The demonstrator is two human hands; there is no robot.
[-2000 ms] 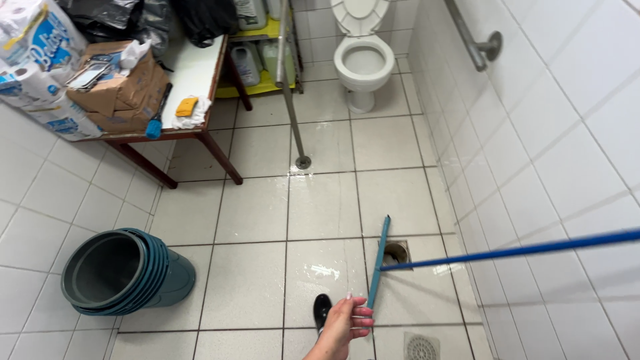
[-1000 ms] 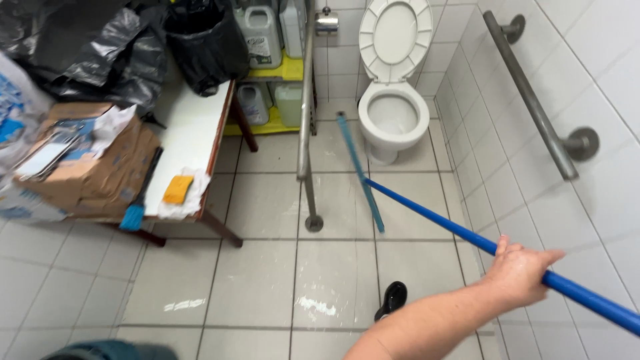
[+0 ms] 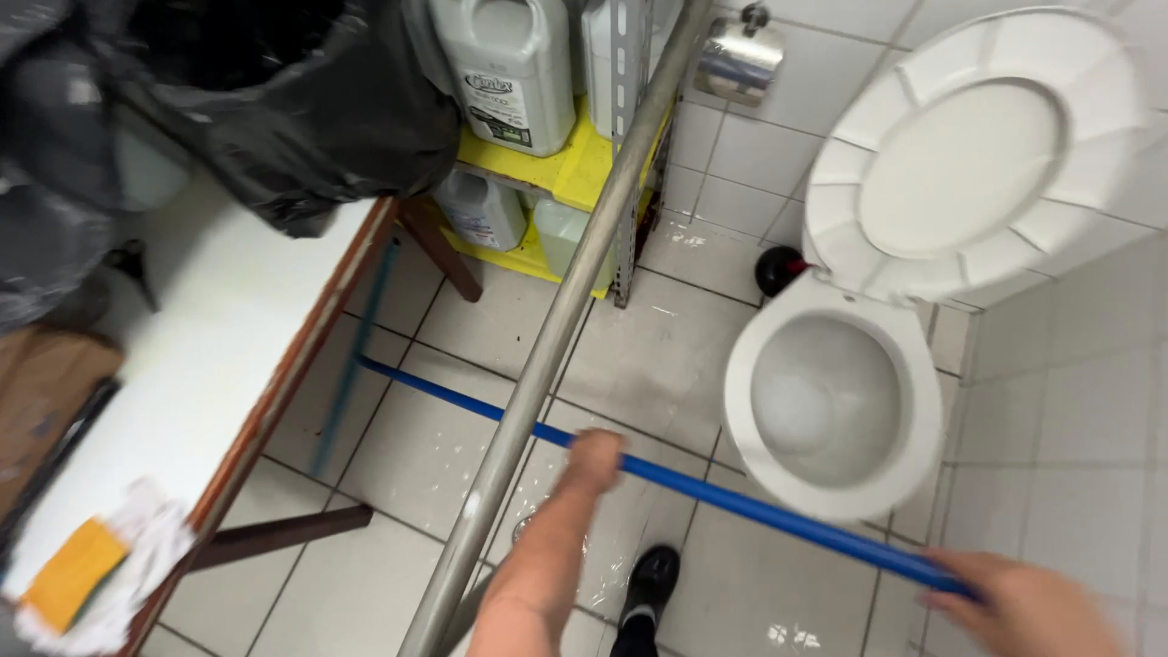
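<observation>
A floor squeegee with a blue handle lies across the view, its teal blade on the tiled floor beside and partly under the white table. Around the middle of the handle my left hand is closed. My right hand, blurred, grips the handle's near end at the lower right. The handle passes beneath a metal rail. Wet patches shine on the floor tiles.
A white toilet with its lid raised stands at the right. The white table at the left bears black plastic bags, a cloth and a yellow sponge. Jugs fill yellow shelves. My black shoe is on the floor.
The squeegee blade has moved from in front of the toilet to beside the table at the left. Both hands now show on the handle; one showed a second ago. The view has moved nearer the toilet.
</observation>
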